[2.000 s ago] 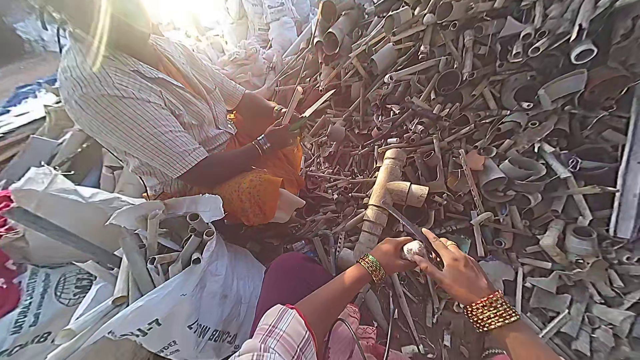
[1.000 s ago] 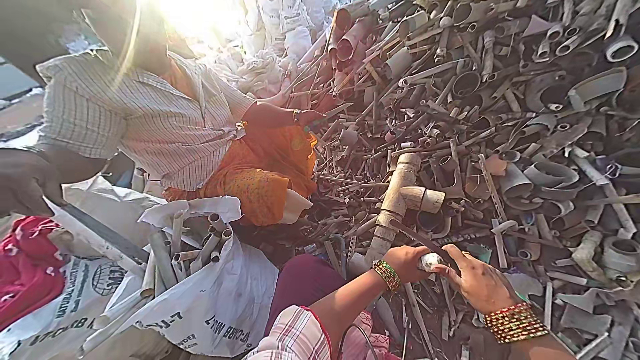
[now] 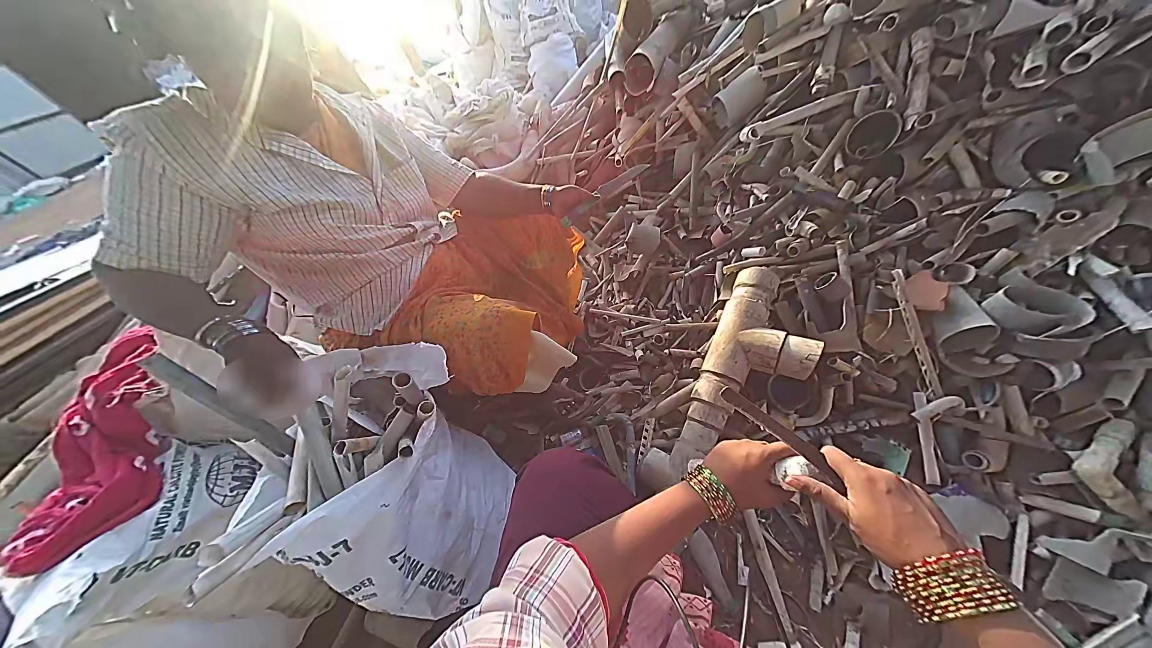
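Observation:
My left hand (image 3: 749, 475), with bangles at the wrist, is closed around a small whitish piece (image 3: 796, 470), seemingly a pipe fitting. Close against it on the right, my right hand (image 3: 886, 508) grips a long dark blade (image 3: 776, 430) that points up and left across the piece. Its handle is hidden in my fingers. Just beyond my hands lies a large beige plastic pipe tee (image 3: 729, 360), with a short side branch to the right. My fingers hide part of the whitish piece.
Scrap pipes and fittings (image 3: 972, 225) are heaped ahead and to the right. A co-worker (image 3: 306, 216) sits at the left, holding a knife (image 3: 621, 182). White woven sacks (image 3: 396, 531) with pipe offcuts stand at the lower left, beside a red cloth (image 3: 90, 450).
The co-worker's near arm has reached down to the pipes by the sacks, while the other hand holds the knife out farther away. Both my hands stay together at the whitish piece.

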